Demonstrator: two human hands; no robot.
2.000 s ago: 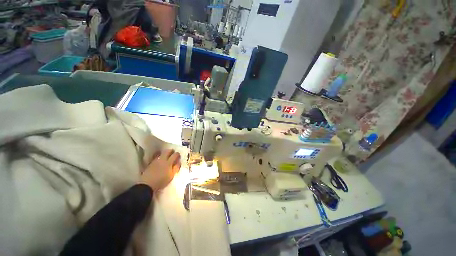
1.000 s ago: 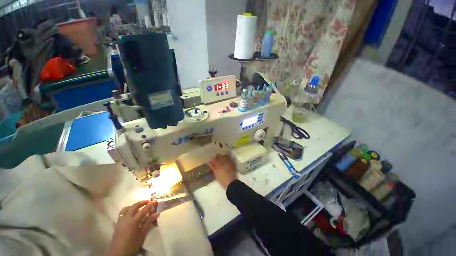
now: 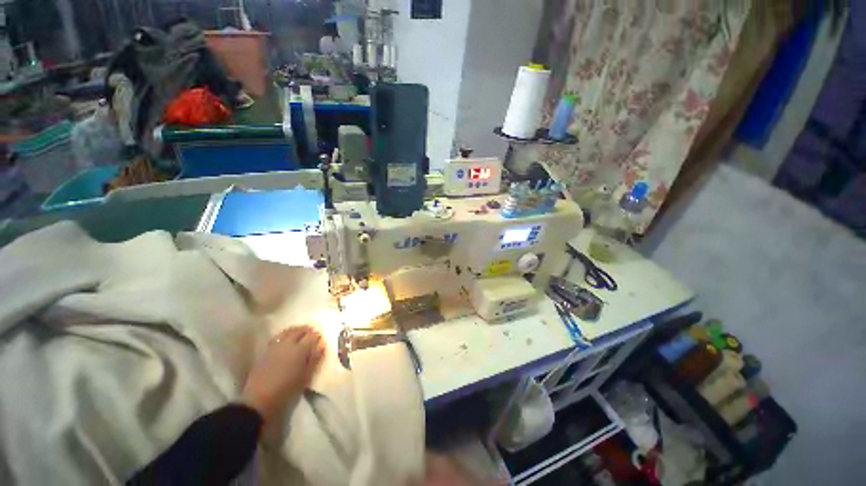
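The cream fabric lies in wide folds over the left of the table, and its right part hangs over the front edge. My left hand lies palm down on it, left of the lit needle area, with no clear grip. My right hand is a blurred patch at the bottom edge, mostly cut off, beside the fabric's lower right edge; its fingers cannot be made out. The off-white sewing machine stands behind, its lamp glowing. A curved dark metal piece lies on the fabric near the needle.
A dark phone-like block stands above the machine's needle end. Black-handled scissors and blue snips lie at the table's right. A clear bottle stands behind them. A black crate of thread cones sits lower right, and a white roll hangs below.
My right hand has left the machine bed under the arm and moved down to the bottom edge. My left hand has moved back from the needle area. The view has turned left.
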